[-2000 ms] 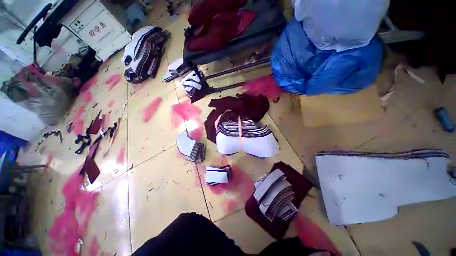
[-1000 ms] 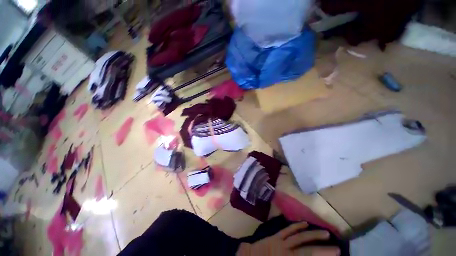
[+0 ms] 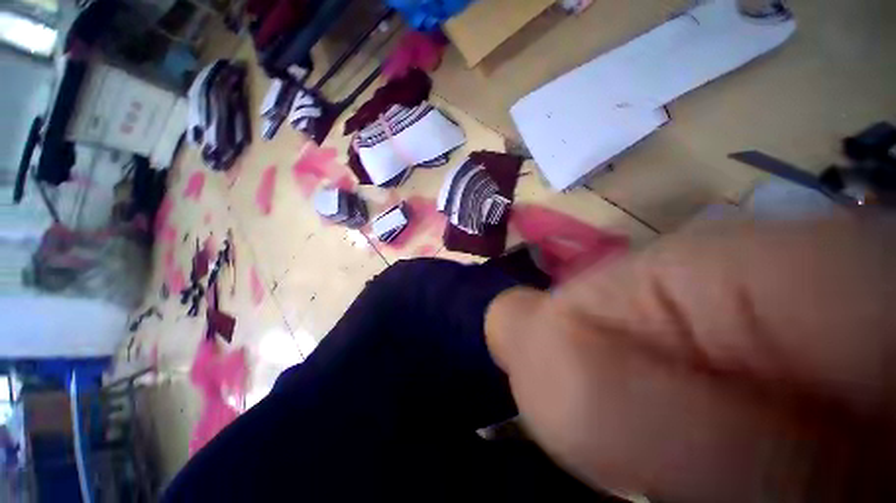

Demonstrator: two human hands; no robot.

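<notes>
My right hand, as it seems from its side, is very close to the camera at the lower right, large, blurred and cut off by the edge. Its fingertips and anything held are hidden. My left hand cannot be made out. Beyond the dark clothed knee, a striped-edged pale stack lies on a maroon backing piece. A tied pale bundle lies on maroon fabric. Two small pale stacks lie nearby, one curved and one rectangular. A large pale panel lies at the upper right.
A dark blade-like object and black objects lie at the right. Pink scraps and dark scraps lie on the tiles. A larger striped stack lies farther off, near a white cabinet.
The view has tilted and the floor pieces have shifted upward. The hand seen low by the knee one second ago is replaced by a much larger, blurred hand at the lower right.
</notes>
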